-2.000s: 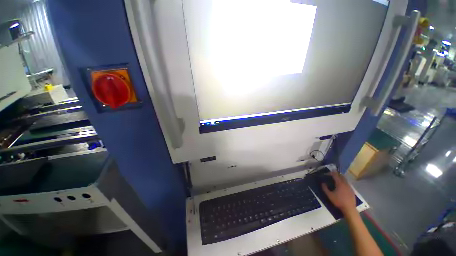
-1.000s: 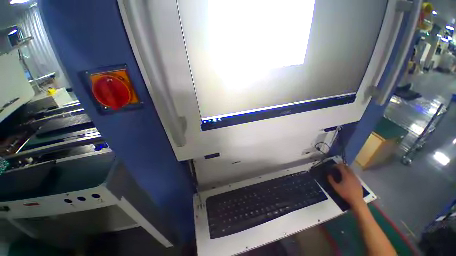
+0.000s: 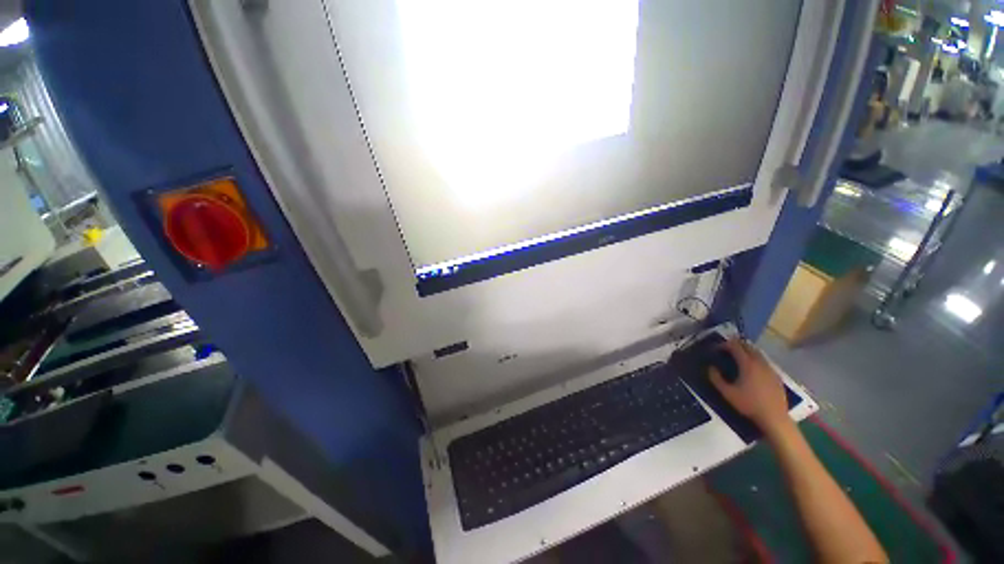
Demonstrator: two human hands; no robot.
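My right hand (image 3: pixel 752 388) is bare and rests over the small black mouse (image 3: pixel 723 364) on a dark pad, at the right end of the white shelf (image 3: pixel 617 508). The long black keyboard (image 3: pixel 578 444) lies on the shelf to the left of the hand. Above it, the large monitor (image 3: pixel 705 110) in the machine's front shows a glaring white window; its content cannot be read. My left hand is not in view.
A red rotary switch (image 3: pixel 208 231) on an orange plate is on the blue post. Conveyor rails (image 3: pixel 105 349) and a green-topped surface are at the left. A wooden box (image 3: pixel 812 301) and a wire trolley (image 3: pixel 914 262) stand at the right. A red-edged green mat (image 3: pixel 848 485) lies below the shelf.
The view has shifted and tilted slightly, so the monitor and switch now appear further left. My right hand has stayed on the mouse. The bright window on the monitor looks the same.
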